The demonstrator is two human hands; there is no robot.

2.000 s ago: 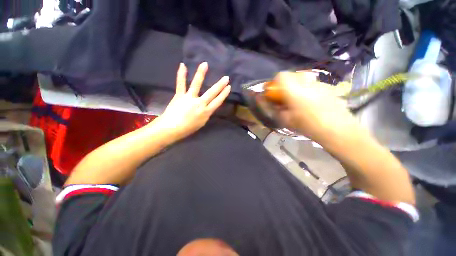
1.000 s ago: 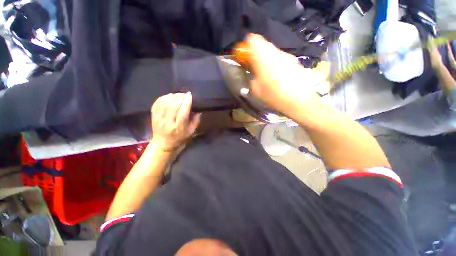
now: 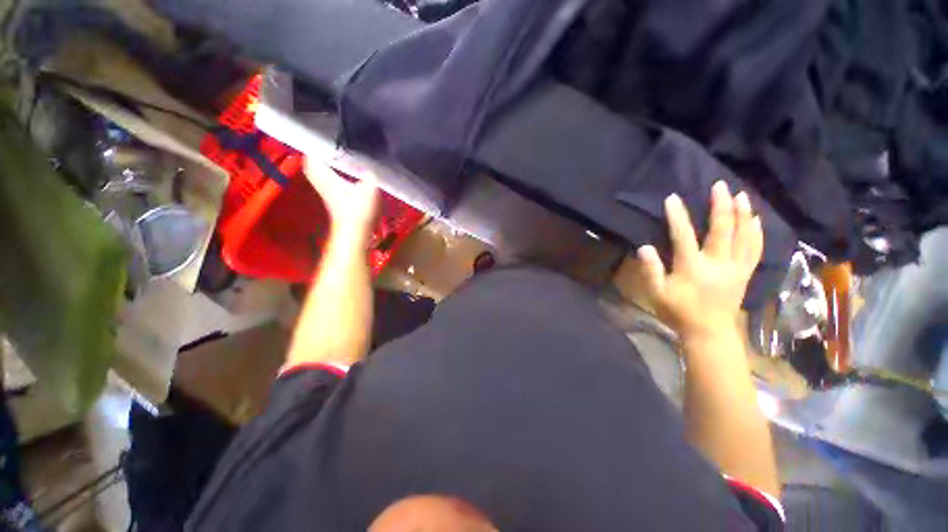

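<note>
A dark garment [image 3: 426, 99] lies over the long dark grey padded board [image 3: 567, 135], and a flat part of it lies near the board's right end. My right hand [image 3: 709, 265] is open with fingers spread, at the board's front edge by this flat part. My left hand [image 3: 343, 197] is blurred, at the pale table edge above the red basket; whether its fingers hold anything is unclear. The steam iron [image 3: 806, 301], silver with an orange-brown handle, stands to the right of my right hand, with no hand on it.
A red plastic basket [image 3: 260, 234] is below the table edge at left. A large dark cloth pile [image 3: 728, 62] lies behind the board. A yellow hose [image 3: 899, 380] runs right from the iron. Boxes and clutter are at lower left.
The view has turned. My right hand has let go of the iron, which now stands at the right. My left hand has moved from the board's front edge left to the table edge.
</note>
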